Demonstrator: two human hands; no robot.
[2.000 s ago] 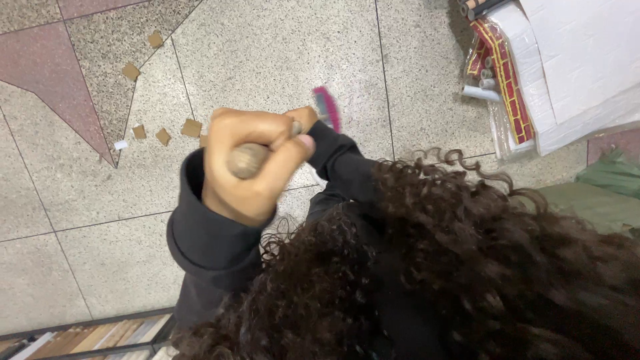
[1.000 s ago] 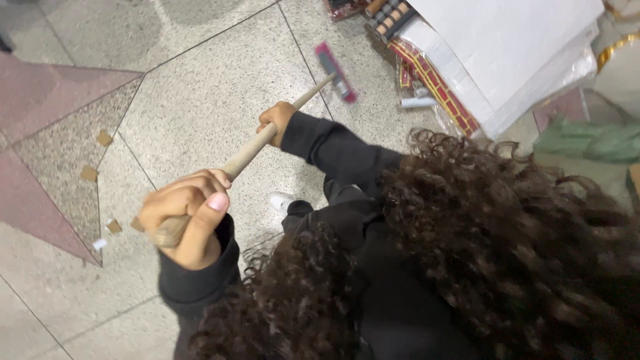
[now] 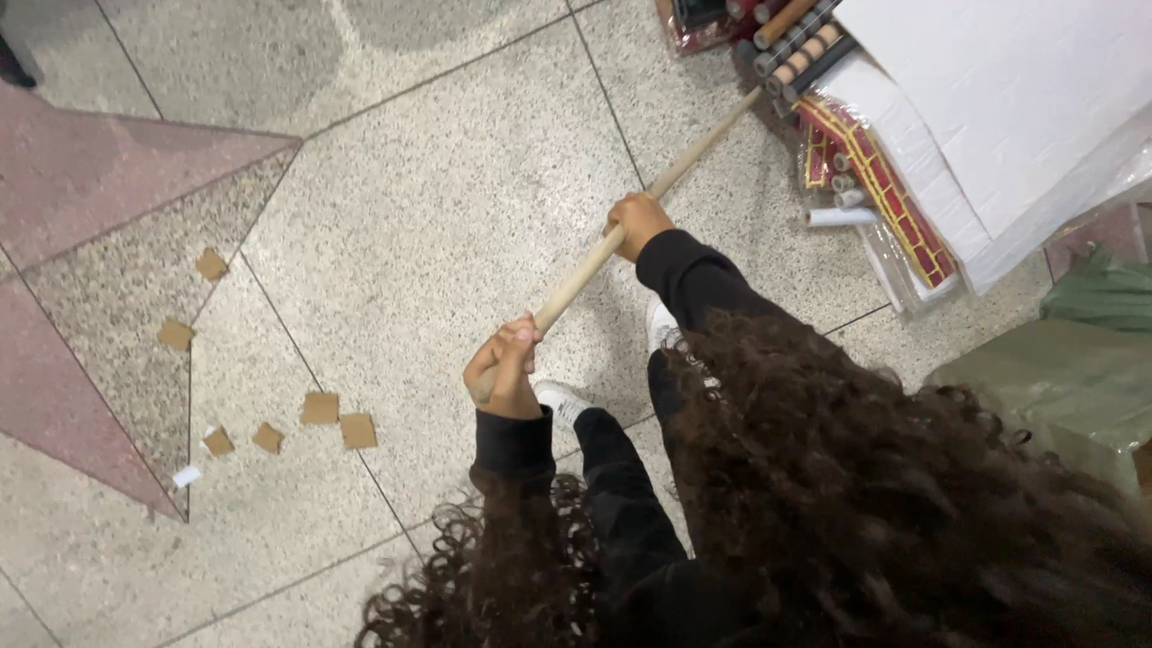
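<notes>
A long wooden broom handle (image 3: pixel 576 283) slants from the lower middle up to the right, its far end beside the rolls at the upper right; the broom's head cannot be made out there. My left hand (image 3: pixel 506 367) is closed around the handle's near end. Farther along, my right hand (image 3: pixel 637 227) grips its middle. On the speckled floor to the left lie several small brown cardboard squares, among them one piece (image 3: pixel 319 408) close beside another (image 3: pixel 359 430). A small white scrap (image 3: pixel 186 476) lies near them.
At the upper right are rolls of material (image 3: pixel 796 58), a brick-patterned red and yellow strip (image 3: pixel 886 202) in clear plastic and large white sheets (image 3: pixel 1026 108). A green plastic-covered bundle (image 3: pixel 1035 378) is at the right. White shoes (image 3: pixel 562 402) stand below the handle. Long curly hair covers the lower right.
The pink and grey broom head, seen on the floor before, is no longer distinguishable; the handle now reaches the rolls. Both hands still hold the handle. The view has shifted.
</notes>
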